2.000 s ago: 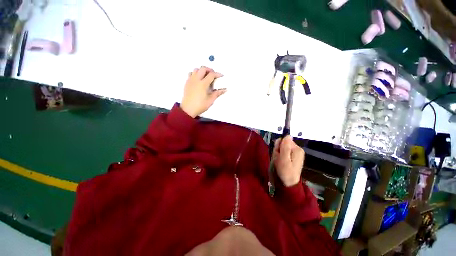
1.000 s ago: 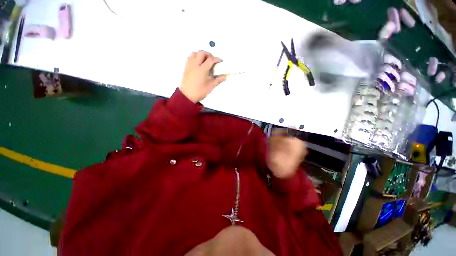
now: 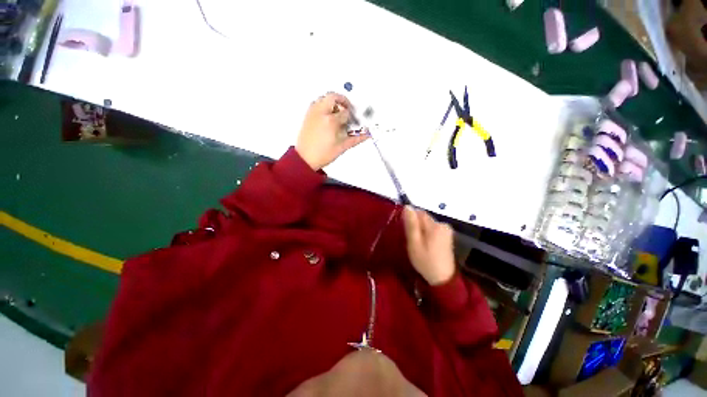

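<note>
My right hand point(image 3: 431, 246) is closed on the dark handle of the hammer point(image 3: 387, 164) at the bench's front edge. The hammer points up and left, and its blurred head is beside the fingers of my left hand. My left hand point(image 3: 324, 130) rests on the white bench with thumb and fingers pinched round a small pale piece point(image 3: 355, 130); what it is cannot be told. Yellow-and-black pliers point(image 3: 468, 124) lie with slightly open jaws to the right. A thin pointed tool point(image 3: 442, 128) lies beside them.
A clear blister tray point(image 3: 577, 194) with pale and pink parts stands at the bench's right end. Two pink devices point(image 3: 128, 29) lie at the left. More pink devices point(image 3: 555, 31) are on the green belt. Cardboard boxes point(image 3: 605, 381) with green and blue parts are at lower right.
The hammer has swung from the right, where it lay over the pliers, to my left hand. My right hand has moved left. The pliers are now uncovered.
</note>
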